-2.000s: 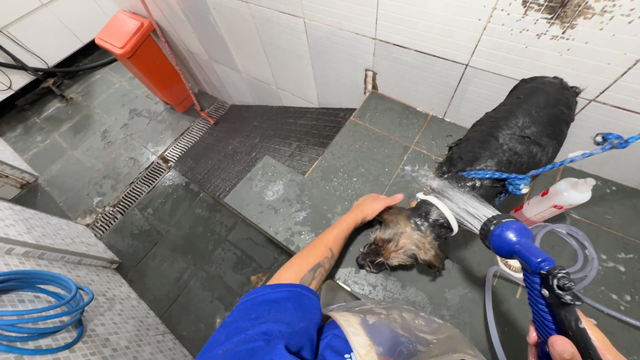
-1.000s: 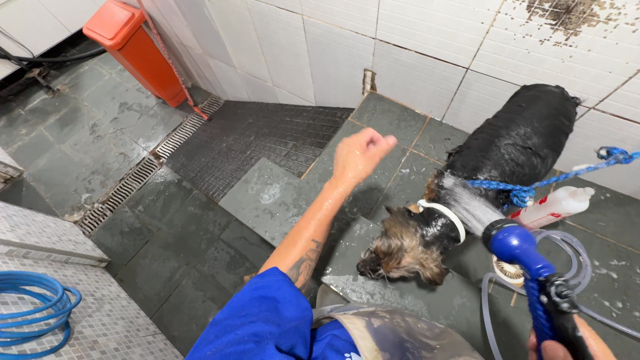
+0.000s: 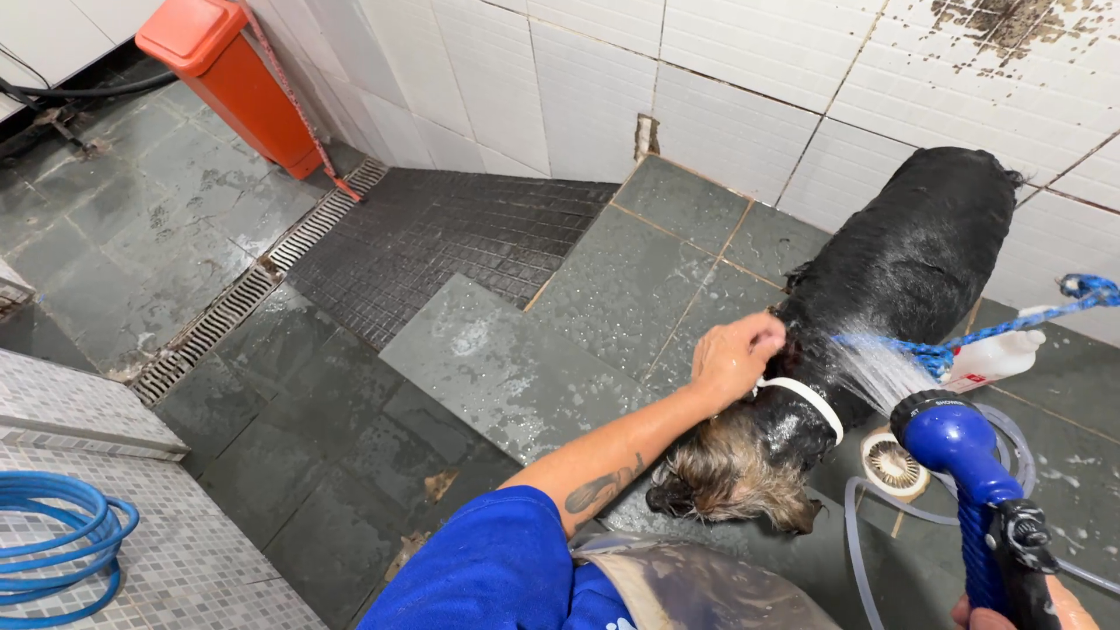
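Note:
A wet black dog [image 3: 901, 254] with a tan, greyish head stands on the grey tiled ledge, wearing a white collar band [image 3: 809, 404]. My left hand [image 3: 739, 354], fingers curled, touches the fur beside its neck and shoulder; whether it grips any fur cannot be told. At the lower right, my right hand [image 3: 1006, 608] is closed around the handle of a blue hose spray nozzle [image 3: 954, 446]. Water sprays from it onto the dog's neck and shoulder. A blue rope leash [image 3: 1032, 324] runs from the dog to the right edge.
A white plastic bottle [image 3: 997, 354] lies behind the nozzle. Near it are a round drain cover [image 3: 894, 464] and a clear hose [image 3: 857, 551]. A step edge drops at the left, towards a floor grate [image 3: 210, 337], an orange bin [image 3: 241, 96] and a coiled blue hose [image 3: 61, 542].
My left hand was by the dog's head, lifted off to the left with fingers curled, and is now at its neck. The spray stays on the dog.

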